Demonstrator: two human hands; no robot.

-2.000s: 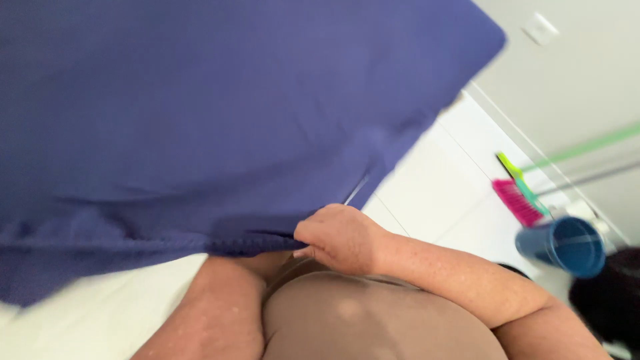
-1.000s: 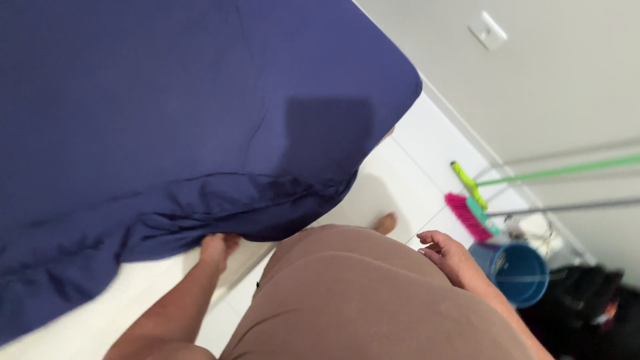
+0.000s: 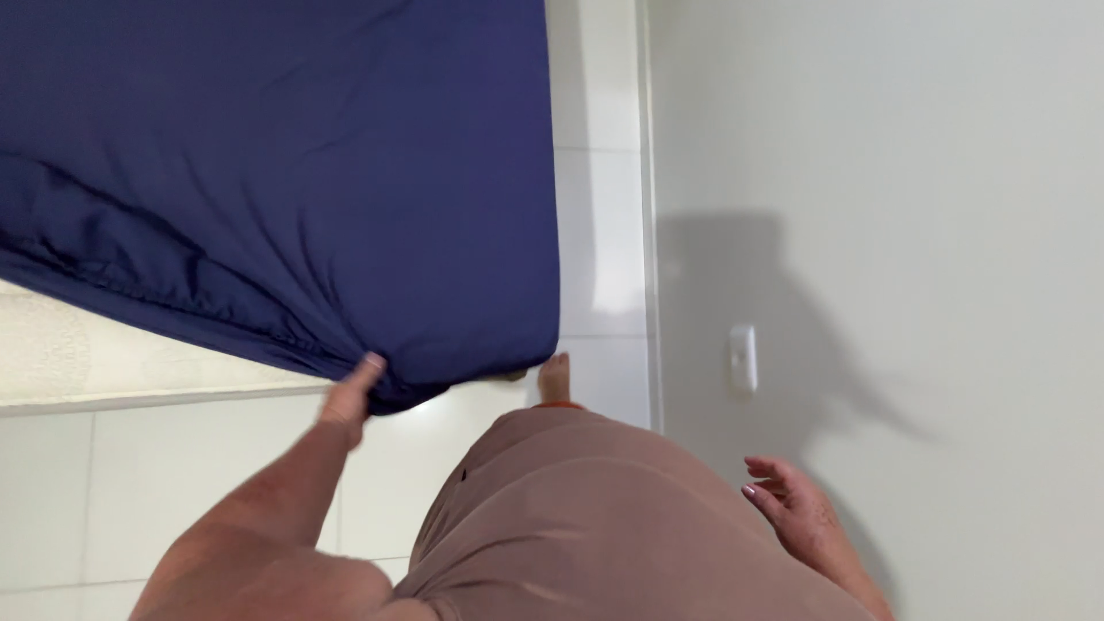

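Observation:
A navy blue fitted sheet (image 3: 431, 190) covers the top of a mattress and lies bunched along its near side, where the pale mattress side (image 3: 129, 354) shows below the gathered edge. My left hand (image 3: 352, 397) grips the sheet's edge near the near right corner, with the thumb on top of the cloth; the other fingers are mostly hidden. At the lower right, my right hand (image 3: 798, 509) is held away from the bed in front of the wall, its fingers loosely curled and apart, holding nothing.
A light grey wall (image 3: 931, 216) with a white wall plate (image 3: 743, 358) rises on the right, my shadow across it. White floor tiles (image 3: 604, 250) run between bed and wall. My bare foot (image 3: 555, 378) stands by the bed's corner, below my brown clothing (image 3: 586, 526).
The view has turned a lot, and the brushes and blue bucket are out of sight. My right hand, at the sheet two seconds ago, is away from it. My left hand is nearer the sheet's corner.

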